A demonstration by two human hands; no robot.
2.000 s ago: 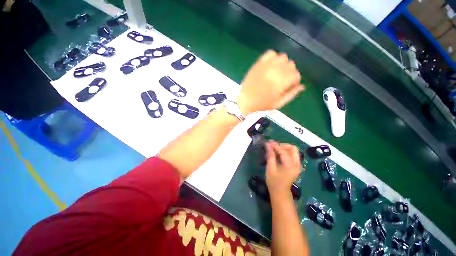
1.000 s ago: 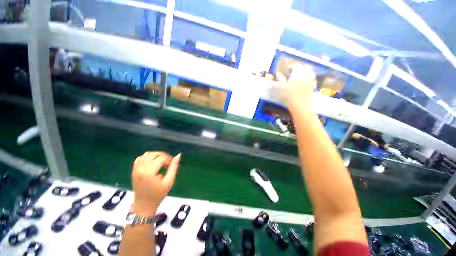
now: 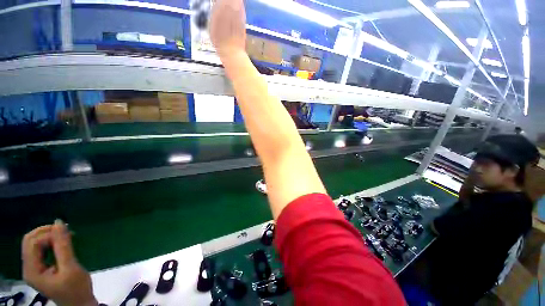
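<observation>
My left hand (image 3: 55, 266) is at the lower left, above the white sheet (image 3: 188, 256), with thumb and fingertips curled together. Whether a tiny piece is between them is unclear. My right arm reaches up and forward. My right hand (image 3: 227, 25) is blurred at the top edge, before the overhead rail, and what it holds is unclear. Black plastic parts with pale round centres, such as this one (image 3: 167, 276), lie on the white sheet. More black parts (image 3: 391, 230), many in shiny clear film, lie on the green bench to the right.
A green conveyor belt (image 3: 149, 209) runs beyond the bench. The end of a white device (image 3: 261, 186) shows beside my right forearm. A person in black with a dark cap (image 3: 490, 221) sits at the right. A metal rail (image 3: 143, 75) crosses above the belt; cartons (image 3: 128, 112) stand behind.
The view has tilted up from the bench and swung right. My hands, near the parts at first, have moved apart; my right hand is now raised high. The seated person has come into view.
</observation>
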